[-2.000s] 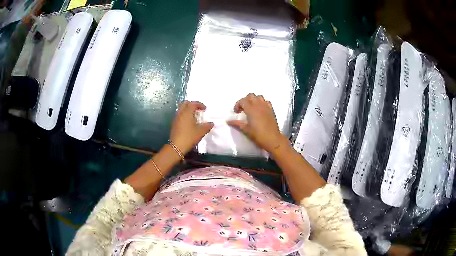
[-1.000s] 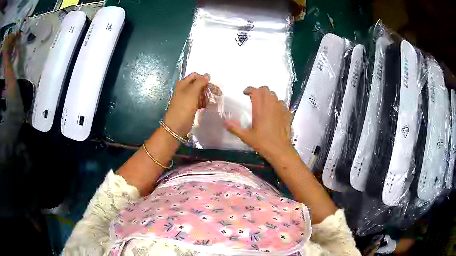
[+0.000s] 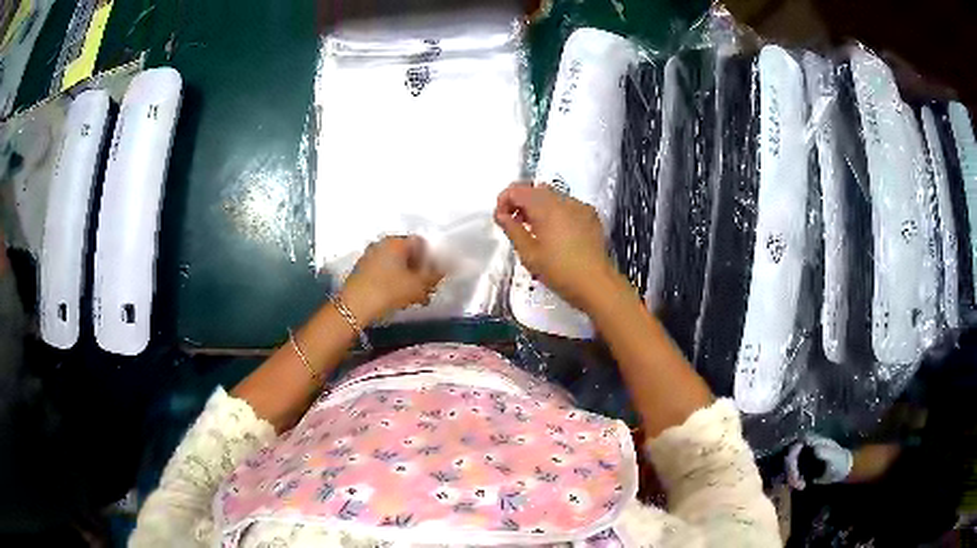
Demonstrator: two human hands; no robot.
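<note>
A stack of clear poly bags (image 3: 418, 139) lies in front of me, bright and glossy, with a small dark mark near its far end. My left hand (image 3: 394, 276) is at its near left part, fingers curled on the bag film; the fingertips are blurred. My right hand (image 3: 552, 238) is at the right edge of the stack, thumb and fingers pinched together, in front of the nearest bagged unit (image 3: 584, 118). Whether film is between the right fingertips cannot be told.
Two unbagged white units (image 3: 137, 214) lie at left on the dark-green table (image 3: 241, 96). Several bagged units (image 3: 773, 236) stand in a row at right. A yellow piece (image 3: 86, 48) is at far left. Another person's gloved hand (image 3: 820, 460) shows at lower right.
The view has turned right, so the stack and units sit further left. My left hand has lowered towards the near edge. My right hand has moved to the stack's right edge, its fingers closing together.
</note>
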